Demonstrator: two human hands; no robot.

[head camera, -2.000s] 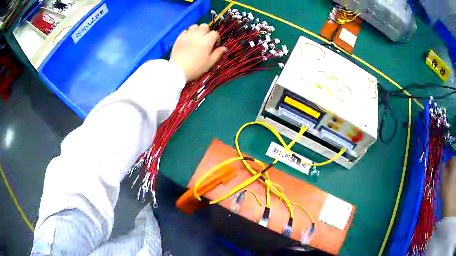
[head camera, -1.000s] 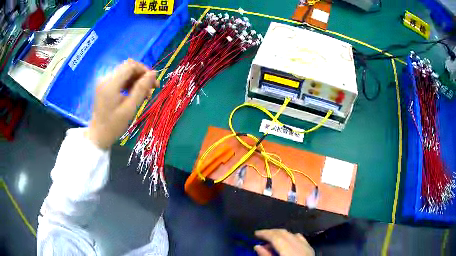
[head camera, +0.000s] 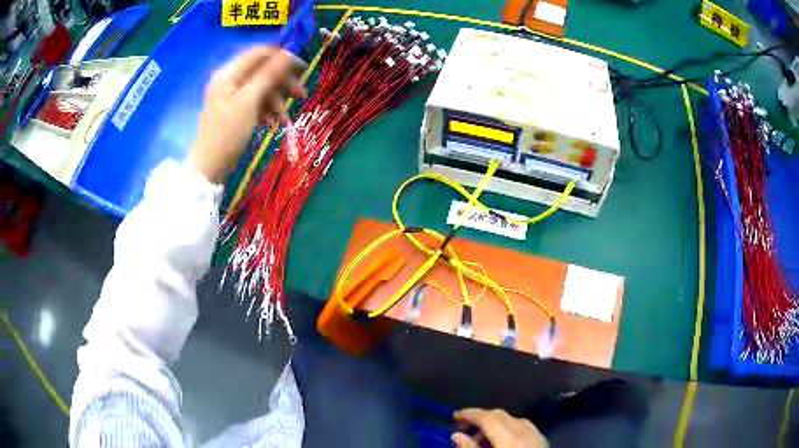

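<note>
A large pile of red and black wire harnesses [head camera: 302,166] lies on the green mat, white connector housings at the top and pale tips over the bench edge. My left hand [head camera: 245,105] is raised at the pile's left side, blurred, fingers curled; I cannot tell whether it holds a wire. My right hand [head camera: 499,429] is low at the bottom edge, partly cut off, below the fixture board; what it holds, if anything, is hidden. The orange test fixture board [head camera: 517,254] carries test sockets [head camera: 509,335] on yellow test leads [head camera: 394,197].
The cream-white tester [head camera: 526,96] has a lit yellow display and stands behind the board. A blue bin [head camera: 166,114] is at left. Another blue bin [head camera: 723,289] at right holds a harness bundle [head camera: 755,236]. An orange clamp [head camera: 350,324] is at the board's left end. Black cords [head camera: 648,122] lie right of the tester.
My left hand left the pile's top, moved over the left bin, and is now higher beside the pile. My right hand moved from the right bin to below the board. The view has shifted.
</note>
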